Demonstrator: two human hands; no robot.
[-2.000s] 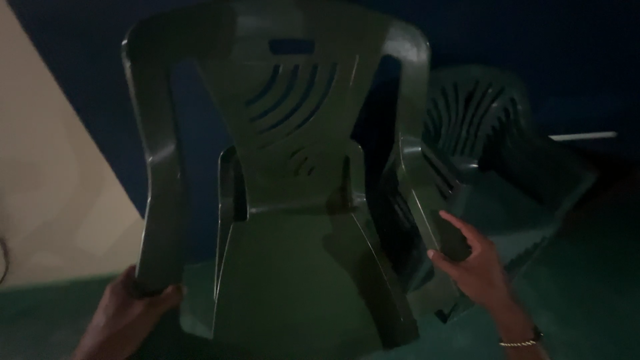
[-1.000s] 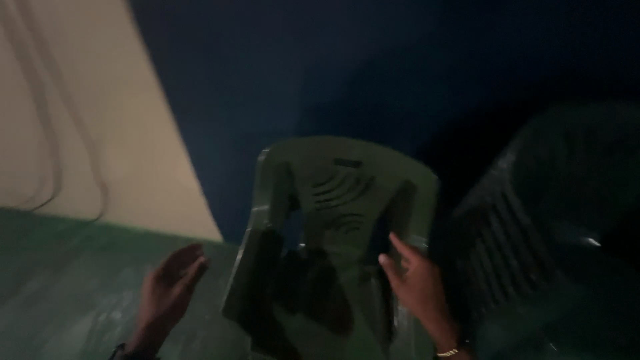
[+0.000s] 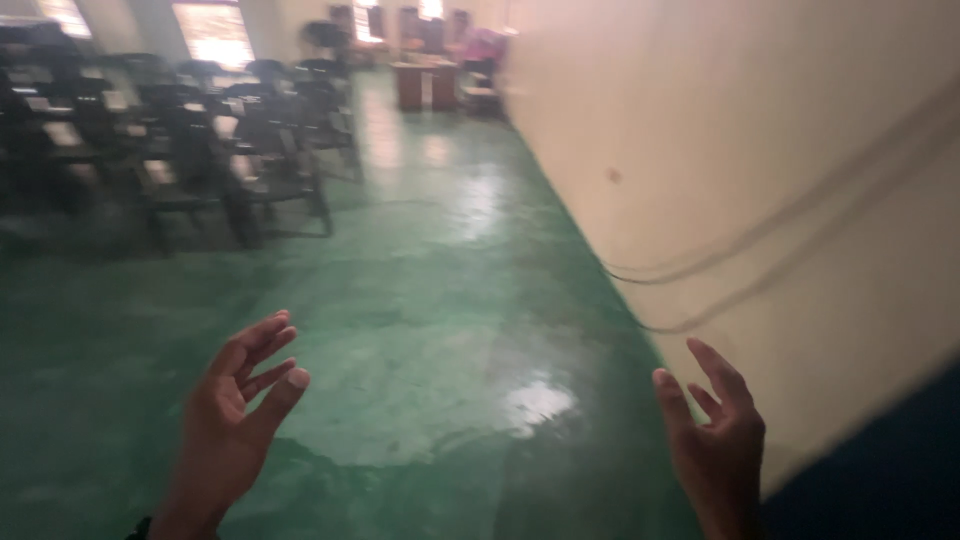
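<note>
My left hand (image 3: 232,420) is raised over the green floor (image 3: 390,337) at the lower left, fingers apart and nothing in it; a dark band shows at its wrist. On the lower right, my right hand (image 3: 712,427) is also empty, thumb and fingers spread, in front of the line where floor and wall meet. Neither hand touches anything. Rows of dark chairs (image 3: 277,150), blurred, stand at the upper left.
A cream wall (image 3: 712,150) with hanging cables (image 3: 667,281) runs along the right, dark blue at the lower right corner. Far back stand a brown desk (image 3: 426,86) and a blurred pink shape (image 3: 484,45). Bright windows (image 3: 216,34) are behind the chairs.
The view has swung far left, off the green plastic armchairs. Two seconds ago my left hand held one chair's arm and my right hand was at the other; both hands are now off it.
</note>
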